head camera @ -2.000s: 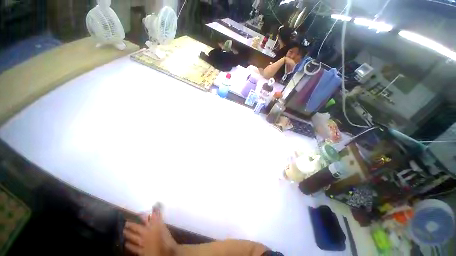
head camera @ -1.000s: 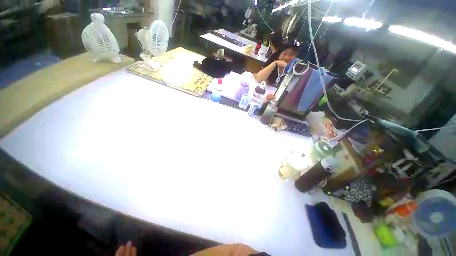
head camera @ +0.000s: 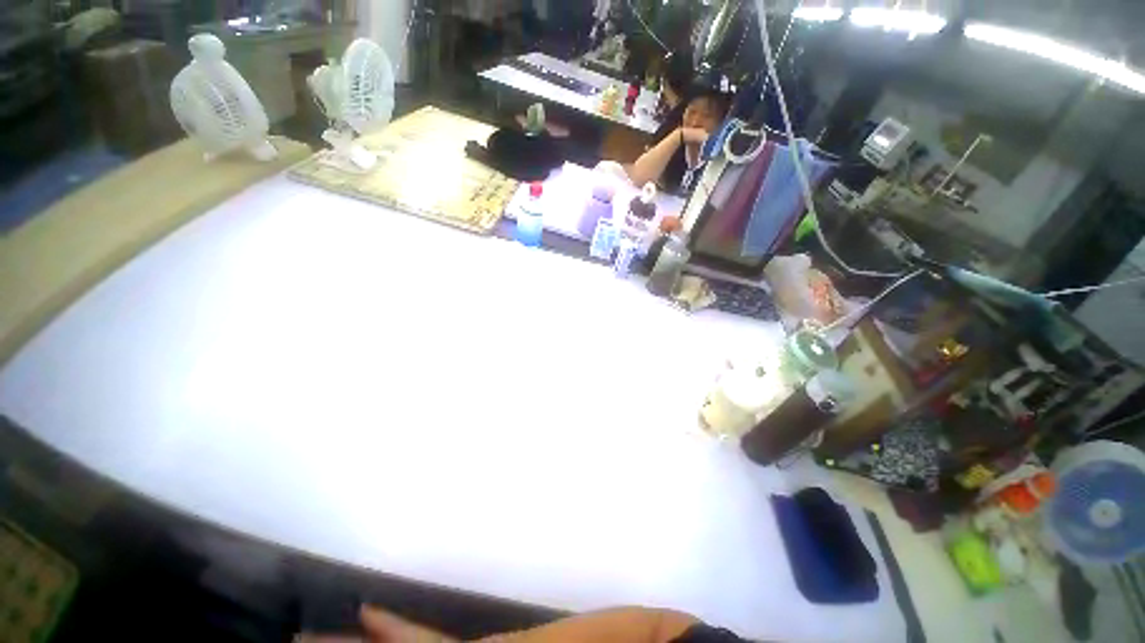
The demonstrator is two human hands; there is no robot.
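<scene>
The large white worktable [head camera: 414, 377] fills the middle of the view. My right hand [head camera: 392, 626] is at the bottom edge, below the table's near edge, blurred and mostly cut off; whether it holds anything is hidden. My right forearm runs from it to the right along the near edge, with a dark band or sleeve end. My left hand is not in view. A dark blue flat item [head camera: 825, 546] lies on the table's right part, with a thin dark strip [head camera: 893, 575] beside it.
White cones [head camera: 743, 396] and a dark cylinder [head camera: 791, 421] stand or lean at the right. Small bottles [head camera: 603, 226] line the far edge; a person [head camera: 678, 141] sits beyond. Two white fans [head camera: 358, 94] are far left, and a blue-white fan [head camera: 1101, 502] is lower right.
My right hand has dropped from the table's near edge towards the bottom of the view, and its fingers show slightly differently than a second ago. The view has shifted a little.
</scene>
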